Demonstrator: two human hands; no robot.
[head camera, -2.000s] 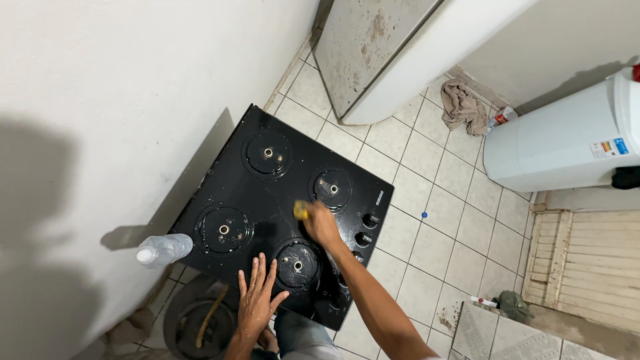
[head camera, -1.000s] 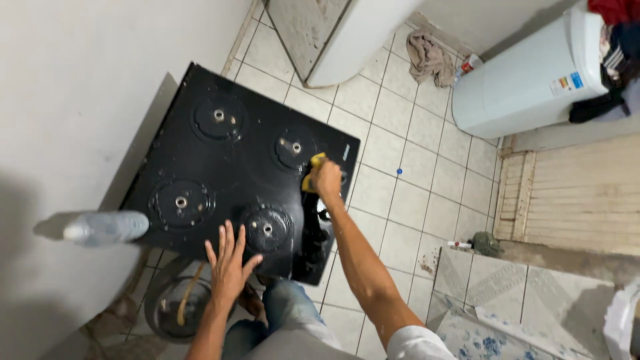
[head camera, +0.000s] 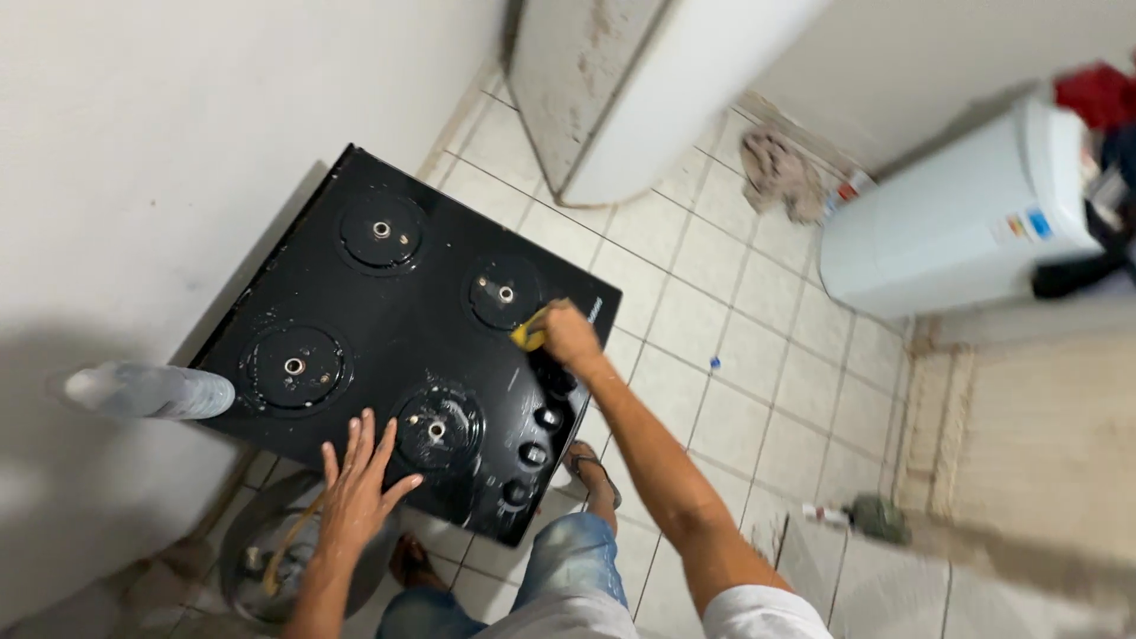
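The black top of a gas stove (head camera: 417, 311) shows several burner seats, each with a bare metal nozzle, and wet foamy specks lie on it. My right hand (head camera: 568, 337) is closed on a yellow sponge or cloth (head camera: 530, 332), which touches the surface beside the upper right burner seat, near the control knobs (head camera: 533, 453). With fingers spread, my left hand (head camera: 359, 479) rests at the stove's near edge, beside the lower burner seat, holding nothing. A clear plastic bottle (head camera: 182, 392) is at the left corner of the stovetop.
A large basin (head camera: 240, 550) with things in it sits on the floor at lower left. The wall borders the stove's left side. A white appliance (head camera: 657, 115) stands beyond it. Farther right are a crumpled cloth (head camera: 781, 173) on the tiles and a white washing machine (head camera: 941, 213) with clothes.
My right hand with the yellow thing has moved between the middle of the stovetop and the area near the upper right burner seat and knobs. My left hand stays by the near edge.
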